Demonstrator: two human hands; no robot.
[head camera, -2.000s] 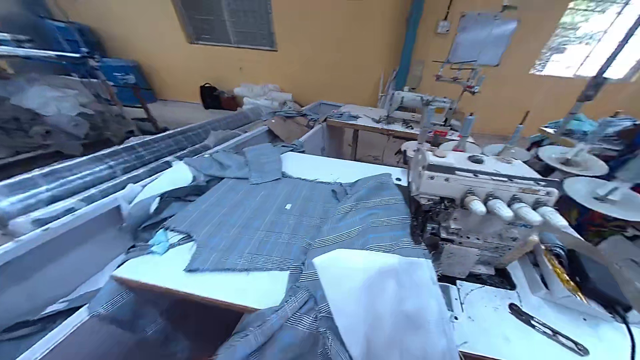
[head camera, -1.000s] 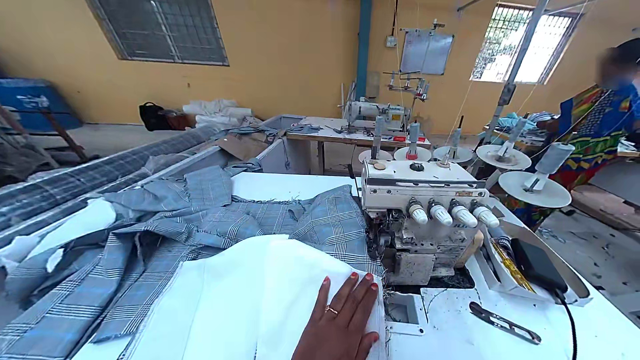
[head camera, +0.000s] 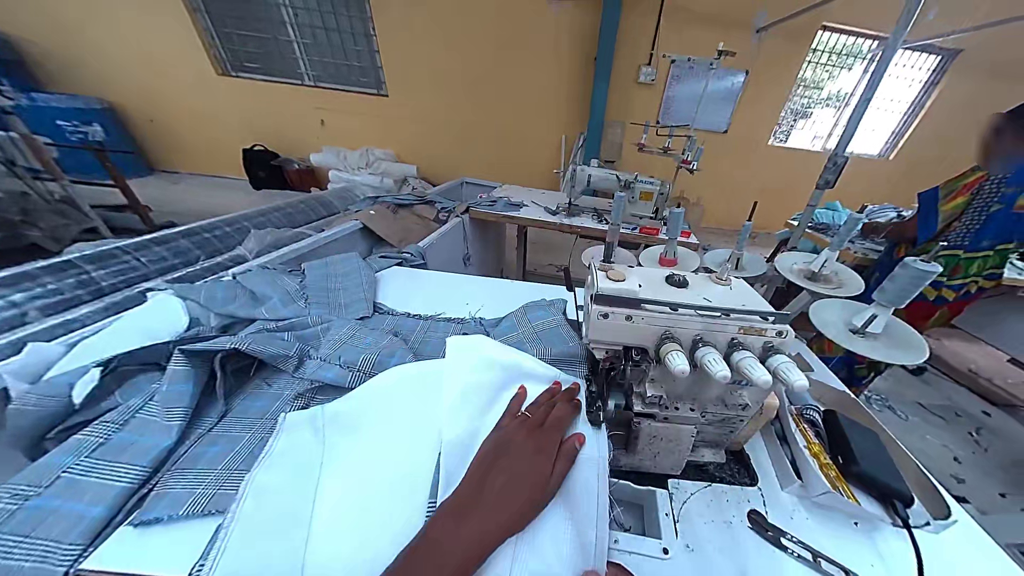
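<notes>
My left hand (head camera: 524, 448) lies palm down on a white fabric piece (head camera: 512, 376), fingers slightly spread, close to the sewing end of an overlock machine (head camera: 680, 376). A ring is on one finger. Only bits of my right hand (head camera: 618, 569) show at the bottom edge, beside the white cloth; what it holds is hidden. More white fabric (head camera: 360, 456) spreads to the left, over grey-blue checked fabric (head camera: 232, 376) that lies in folds across the white table.
Metal thread snips (head camera: 800, 544) lie right of the machine, near a tray (head camera: 932, 488) with a black device (head camera: 868, 456). Thread cones on stands (head camera: 872, 320) rise behind. A person (head camera: 960, 232) stands at the far right. Another sewing machine (head camera: 620, 188) is at the back.
Two seconds ago no hand showed; one second ago my left hand was on the white fabric. It remains there, and a bit of my right hand now shows. The view has turned right since the first frame.
</notes>
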